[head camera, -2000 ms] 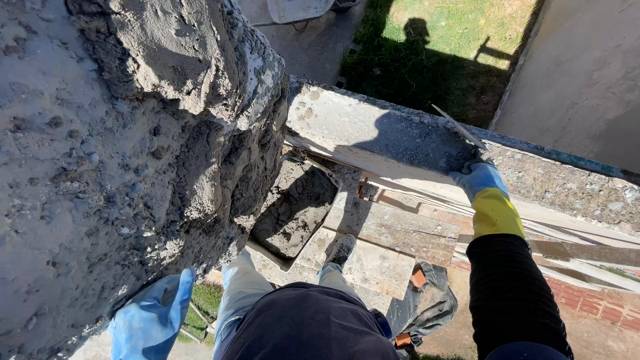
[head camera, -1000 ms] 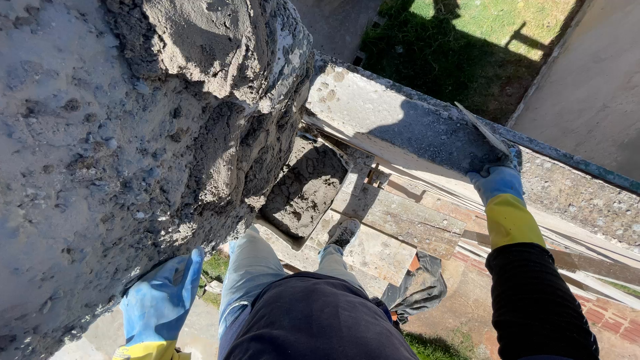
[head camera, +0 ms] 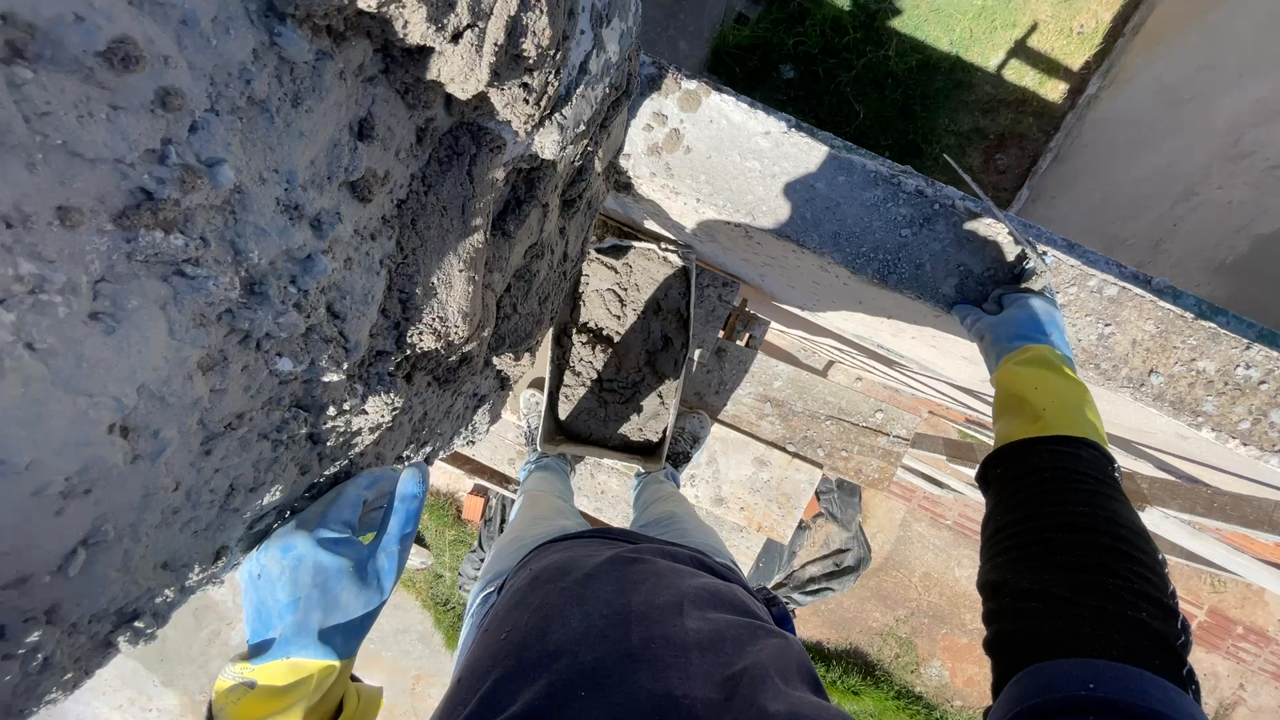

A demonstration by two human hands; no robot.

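My left hand [head camera: 325, 560], in a blue and yellow rubber glove, rests at the lower edge of a rough mortar-covered surface [head camera: 230, 240]; some fingers are hidden. Far to the right, my right hand [head camera: 1015, 320], gloved alike, is closed around the handle of a trowel [head camera: 990, 205], seen nearly edge-on above the top of a wall [head camera: 880, 220]. Between the two hands and lower down, a rectangular tub [head camera: 545, 400] holds grey wet mortar [head camera: 625, 345], partly in shadow. Thick fresh mortar [head camera: 480, 190] clings to the right side of the rough surface.
My feet stand on wooden planks [head camera: 750, 475] at either side of the tub. A black plastic bag [head camera: 830, 545] lies right of my legs. More boards [head camera: 1200, 500] run along the wall at right. Grass [head camera: 870, 90] and another wall [head camera: 1180, 140] show beyond, far below.
The view has shifted, and the tub now shows between my feet. My right hand keeps the trowel over the wall top, and my left hand stays at the rough surface's edge.
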